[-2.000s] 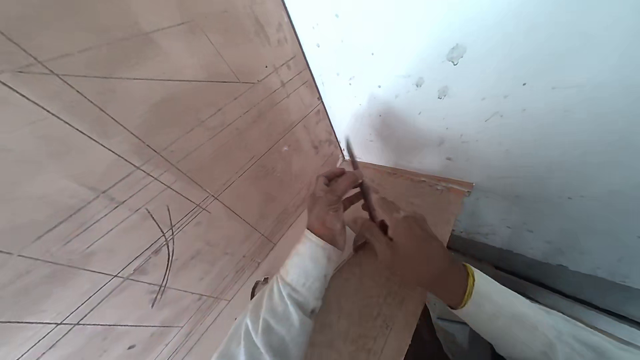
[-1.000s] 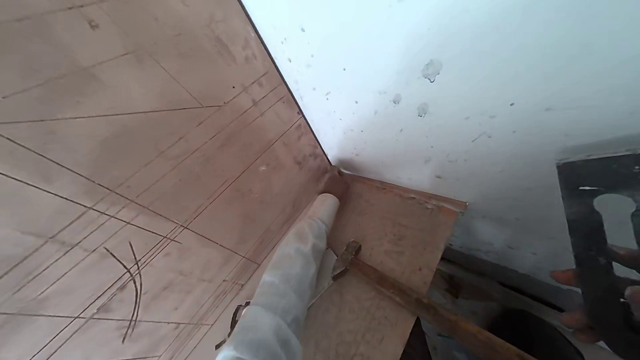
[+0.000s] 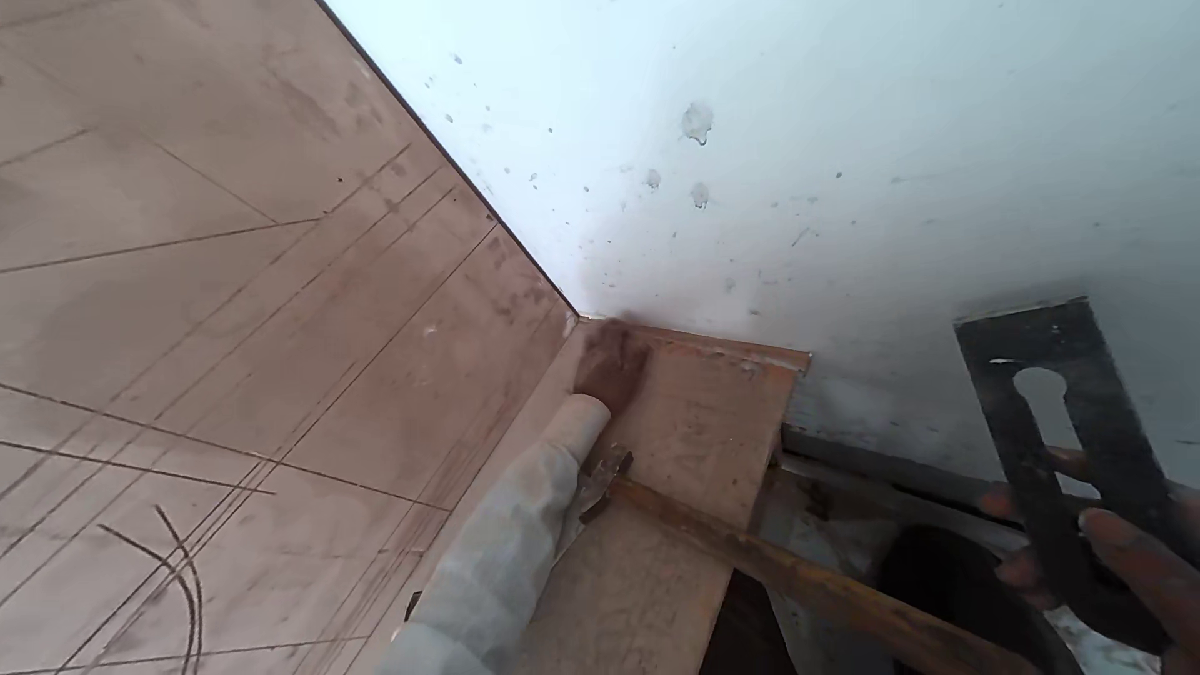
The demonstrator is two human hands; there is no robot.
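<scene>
My left hand [image 3: 614, 364] rests at the inner corner of a wooden board [image 3: 684, 412], where it meets the marked panel and the white wall; it is blurred, and its fingers cannot be made out well. At the right edge my right hand [image 3: 1097, 553] grips a flat black tool [image 3: 1050, 384] with a keyhole-shaped slot, its upper end close to the wall. A hammer with a wooden handle [image 3: 778, 567] lies across the board, its metal head [image 3: 607, 483] beside my left sleeve.
A large brownish panel [image 3: 234, 356] with pencil lines and curves fills the left side. The white wall [image 3: 797, 169] has spots and chips. A wood strip [image 3: 731, 345] runs along the board's wall end. Below right is a dark round object [image 3: 956, 581].
Two seconds ago both hands were together near the corner, with a thin blade-like tool. My right hand has since moved to the right and holds the black tool. The hammer has come into sight.
</scene>
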